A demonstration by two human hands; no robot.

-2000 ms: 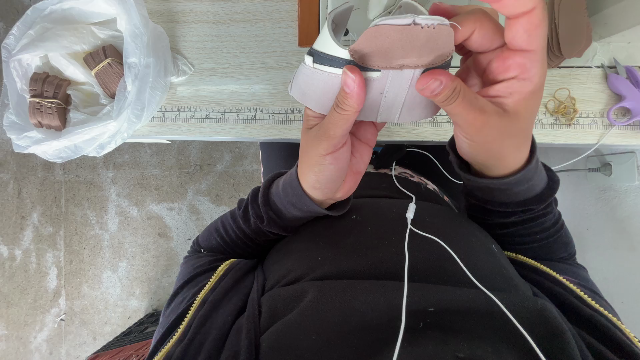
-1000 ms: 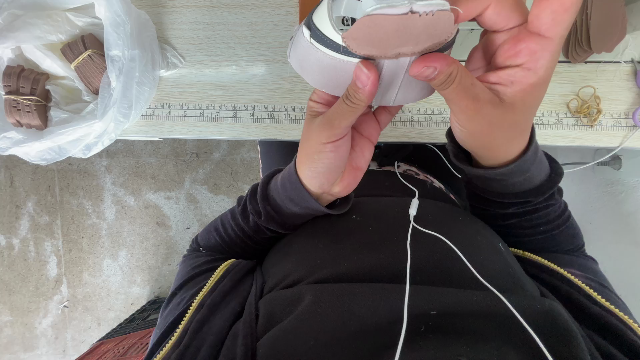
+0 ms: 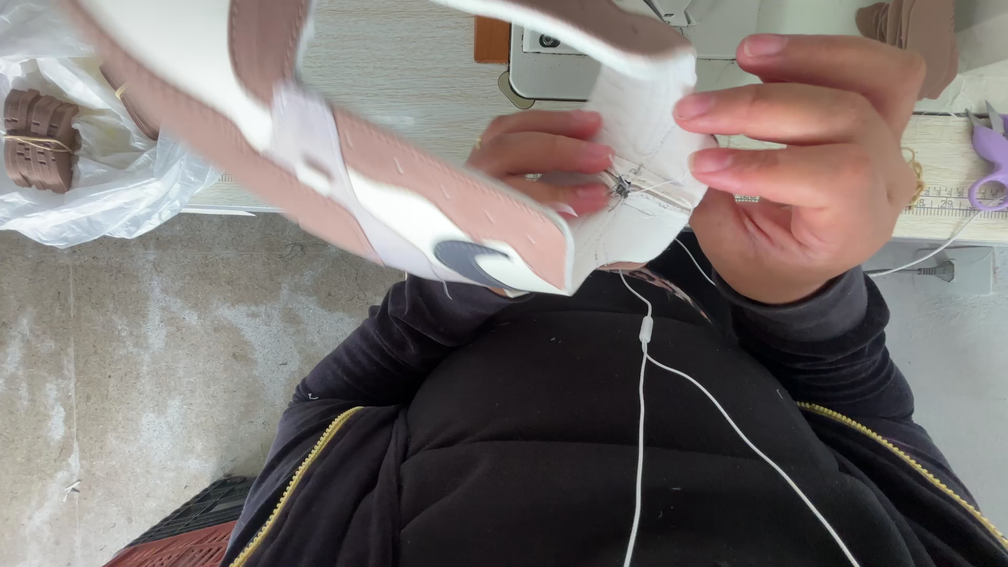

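A stitched shoe upper (image 3: 457, 189) in pink, white and pale lilac, with a dark swoosh-shaped patch, stretches from the upper left to the middle, partly blurred. Its white lining (image 3: 642, 150) faces up at the right end and carries loose thread ends. My left hand (image 3: 543, 161) grips the upper from behind, fingers curled over its edge near the threads; its thumb is hidden. On the other side, fingertips of my right hand (image 3: 803, 150) touch the lining's right edge, the fingers spread and slightly bent. Whether the right thumb presses the back cannot be seen.
A clear plastic bag (image 3: 118, 189) with banded brown pieces (image 3: 39, 142) lies at left. Behind the hands is a sewing machine's metal plate (image 3: 551, 75). Purple scissors (image 3: 988, 157), rubber bands (image 3: 913, 177) and stacked brown pieces (image 3: 917, 43) are at right. A ruler strip (image 3: 945, 201) runs along the table edge.
The upper has been turned and opened out, so its long side now reaches far left and its lining shows. Earlier, both hands held its rounded end, outer side up.
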